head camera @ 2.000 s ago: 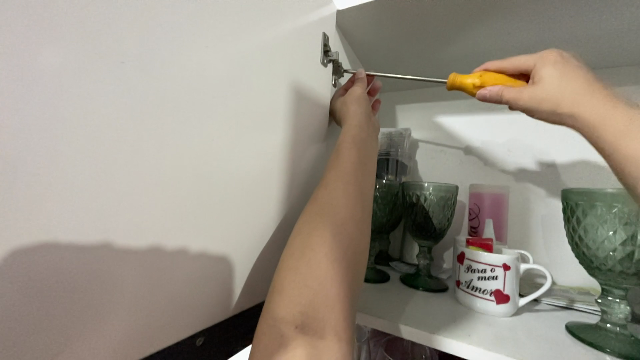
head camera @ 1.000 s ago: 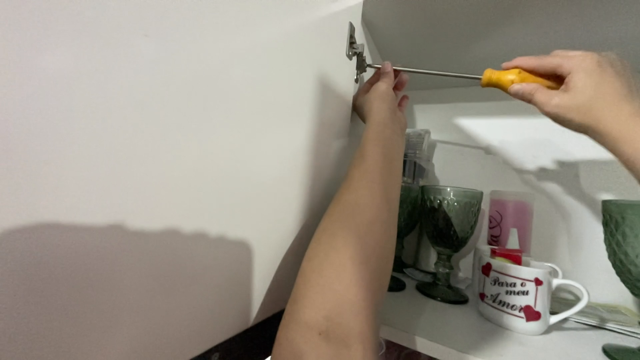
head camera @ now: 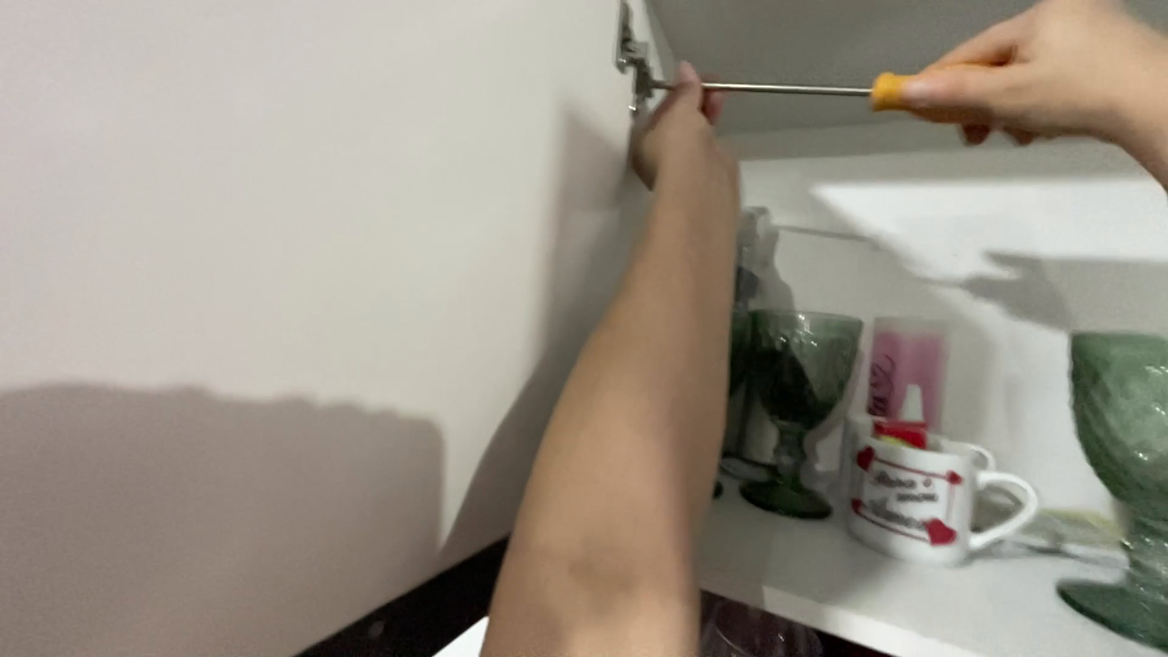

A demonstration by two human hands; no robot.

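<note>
My right hand (head camera: 1031,82) is closed around the yellow handle of a screwdriver (head camera: 785,88), whose shaft lies nearly level and points left. Its tip reaches the metal cabinet hinge (head camera: 636,68) at the edge of the white cabinet door (head camera: 301,228). With fingertips at the shaft near the tip, my left hand (head camera: 684,119) is raised beside the hinge. Whether those fingers pinch the shaft or a screw is too small and blurred to tell.
On the white shelf (head camera: 776,557) stand green glass goblets (head camera: 803,365), a white mug (head camera: 912,502) with red hearts and writing, and a pink container (head camera: 908,365). Another green goblet (head camera: 1127,420) is at the far right. The open door fills the left side.
Both hands stay at the hinge with the screwdriver held level. The grip of my right hand on the handle has turned. The view has shifted a little.
</note>
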